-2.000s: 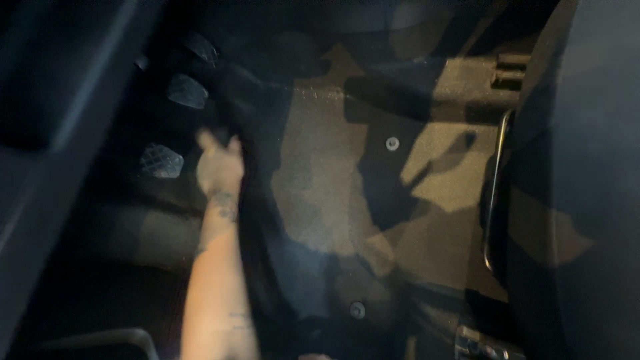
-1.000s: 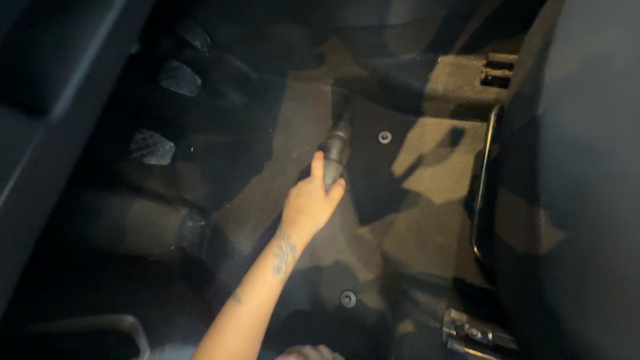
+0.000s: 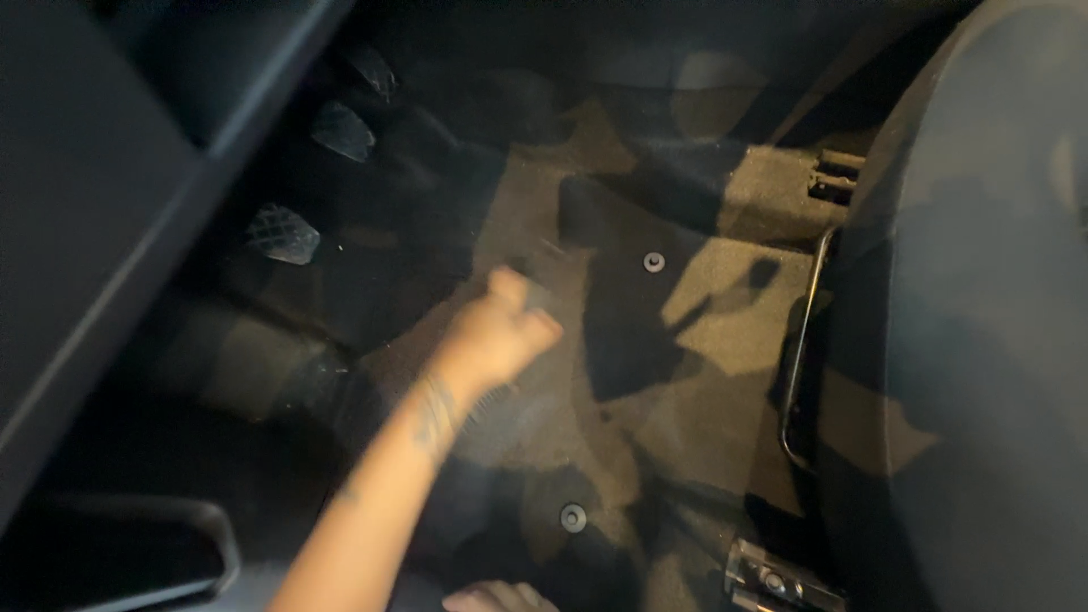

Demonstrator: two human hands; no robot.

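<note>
My left hand (image 3: 501, 327) reaches in from the bottom over the carpeted car floor mat (image 3: 535, 433), its fingers closed around a dark, blurred hand tool (image 3: 537, 296). Only a small part of the tool shows between the index finger and thumb. Something like bristles (image 3: 491, 403) shows just below the wrist; whether it belongs to the tool is unclear. At the bottom edge, only the fingers of my right hand (image 3: 500, 598) are visible, and what they touch is out of view. Two round mat fasteners, one (image 3: 654, 262) upper right and one (image 3: 574, 518) lower down, sit on the mat.
Pedals, the lowest one (image 3: 285, 234) with a ribbed pad, stand at the upper left. A car seat (image 3: 990, 340) fills the right side, with a metal bar (image 3: 806, 348) and a seat rail (image 3: 782, 580) by its base. A door panel (image 3: 110, 212) borders the left.
My left hand first moved from beside the pedals to the right over the mat, where the dark tool shows in it. Since then it has drawn back toward the lower left.
</note>
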